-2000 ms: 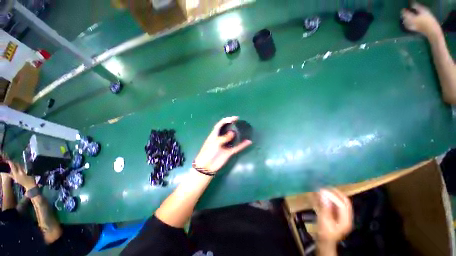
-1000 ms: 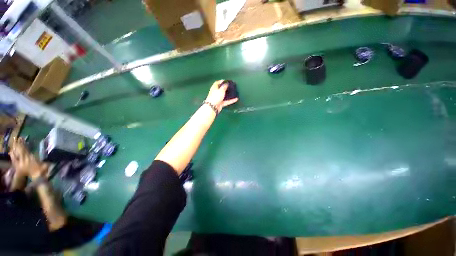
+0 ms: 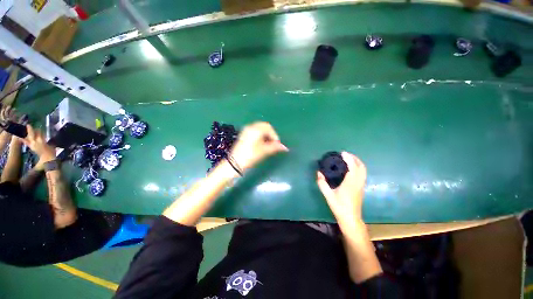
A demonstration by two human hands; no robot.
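Observation:
My right hand (image 3: 350,184) is shut on a black cylindrical housing (image 3: 334,168), gripped round its side with one end facing up, over the green belt. My left hand (image 3: 257,146) is blurred, between the pile and the housing, its fingers bent together. A small dark spot shows between its fingers; whether it is a held part is too blurred to tell. The pile of small glossy black parts (image 3: 218,140) lies on the belt, partly behind my left hand and wrist. A white disc (image 3: 169,153) lies left of the pile.
Black housings (image 3: 323,62) and small wired motor units (image 3: 215,58) are spaced along the far side of the belt (image 3: 409,134). More units (image 3: 110,159) cluster at left beside a grey box (image 3: 76,122) and another worker's hands. A carton (image 3: 485,257) of black parts is at lower right.
The housing my left hand held at the belt's far side is let go there. My left hand has come back near the pile. My right hand has come into view with another housing. The view has shifted.

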